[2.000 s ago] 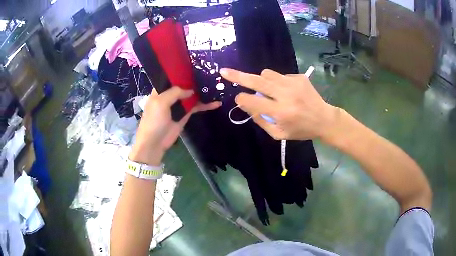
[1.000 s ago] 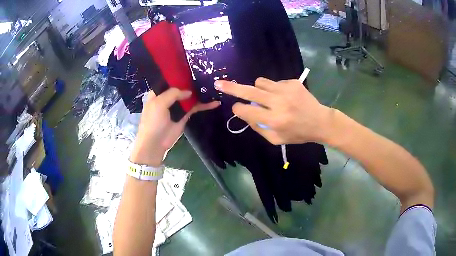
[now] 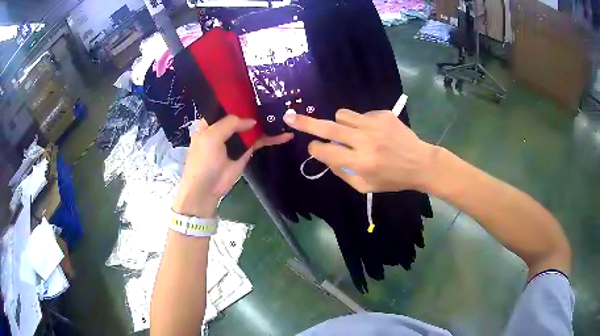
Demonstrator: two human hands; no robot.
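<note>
My left hand (image 3: 220,154) holds a smartphone (image 3: 279,75) in an open flip case (image 3: 227,82), red inside and dark outside. The lit screen shows a bright picture above small round icons. My right hand (image 3: 372,147) is at the lower part of the screen, index finger extended to a white round icon. Its other fingers are curled around a small white-and-blue item (image 3: 349,169), partly hidden. A white loop hangs from it, and a narrow white strip with a yellow end (image 3: 370,228) dangles below the hand.
Long black garments (image 3: 352,85) hang behind the phone. A grey metal rack bar (image 3: 279,230) runs down to the green floor. White plastic-wrapped pieces (image 3: 148,197) lie at left, near cartons (image 3: 46,98). A wheeled stand (image 3: 470,72) and brown board (image 3: 552,59) are at upper right.
The view has shifted a little against the rack and floor. My right fingertip has stayed close to the lower screen. The dangling strip has swung slightly. Both hands keep their holds.
</note>
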